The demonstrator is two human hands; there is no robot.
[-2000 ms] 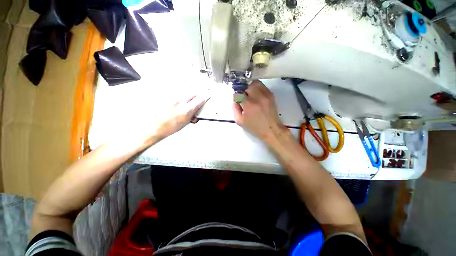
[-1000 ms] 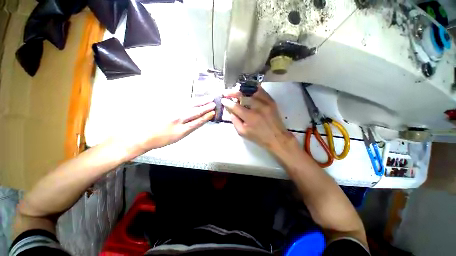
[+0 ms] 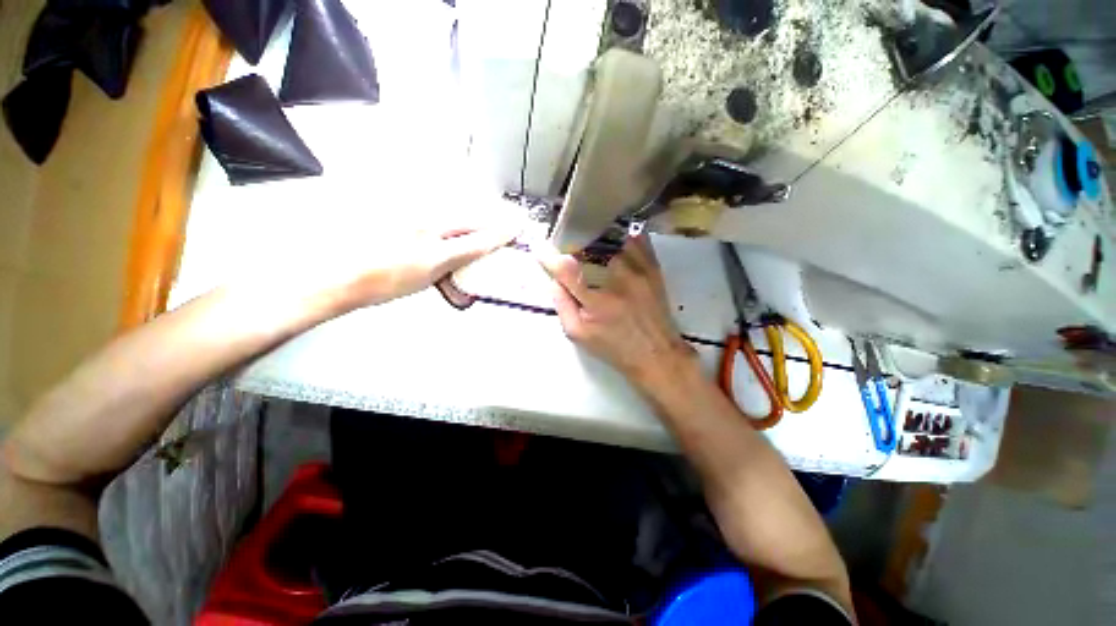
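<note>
A small dark work piece (image 3: 455,291) shows only as a curved brownish edge under my left hand; the rest is hidden. My left hand (image 3: 471,253), washed out by glare, lies over it with the fingertips at the needle area. My right hand (image 3: 622,316) is beside the presser foot (image 3: 600,251), its thumb and forefinger towards the left fingertips and its other fingers partly behind the machine head. Whether it grips the piece is hidden. The white, speckled sewing machine (image 3: 832,147) stands above, with a dark thread running down to the needle area.
Scissors (image 3: 769,367) with orange and yellow loops lie right of my right hand. Blue-handled snips (image 3: 876,410) lie beside a white parts tray (image 3: 933,422). Dark shiny leather pieces (image 3: 257,128) lie at upper left, near cardboard (image 3: 80,226). Red and blue containers are below the table.
The view has shifted. One second ago the dark piece showed between my fingertips in front of the presser foot; now only an edge shows under my left hand, and both hands' fingertips are closer to the needle.
</note>
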